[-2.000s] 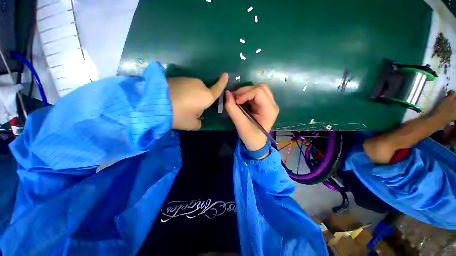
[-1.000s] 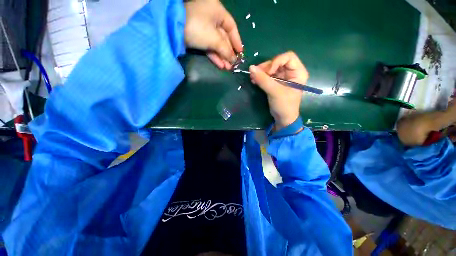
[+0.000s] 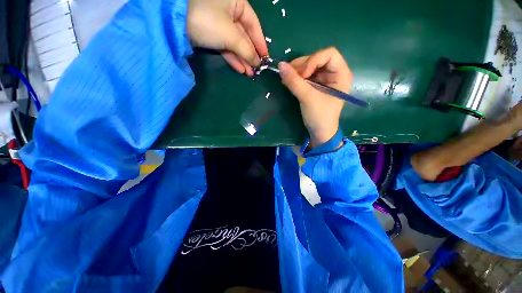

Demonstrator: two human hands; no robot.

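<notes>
My left hand (image 3: 232, 31) pinches a small dark component (image 3: 264, 62) between its fingertips, partly hidden by the fingers. My right hand (image 3: 320, 86) holds slim grey tweezers (image 3: 337, 94) like a pen, their tip at the component's lower right side. A white bit shows at the tip; I cannot tell if it touches the component. Small white pieces (image 3: 288, 51) lie scattered on the green mat beyond and below the fingertips. A small shiny clear and white piece (image 3: 250, 128) lies near the front edge.
A silver wire spool (image 3: 473, 90) with green flanges stands at the right on a dark holder. A neighbour's bare forearm (image 3: 469, 146) rests at the far right, near a heap of small dark parts (image 3: 506, 46). A ruled paper form (image 3: 51, 34) lies upper left.
From two seconds ago, both hands moved up from the front edge, and the dark component came into sight. Since one second ago, the tweezers stay at it while the view shifted slightly.
</notes>
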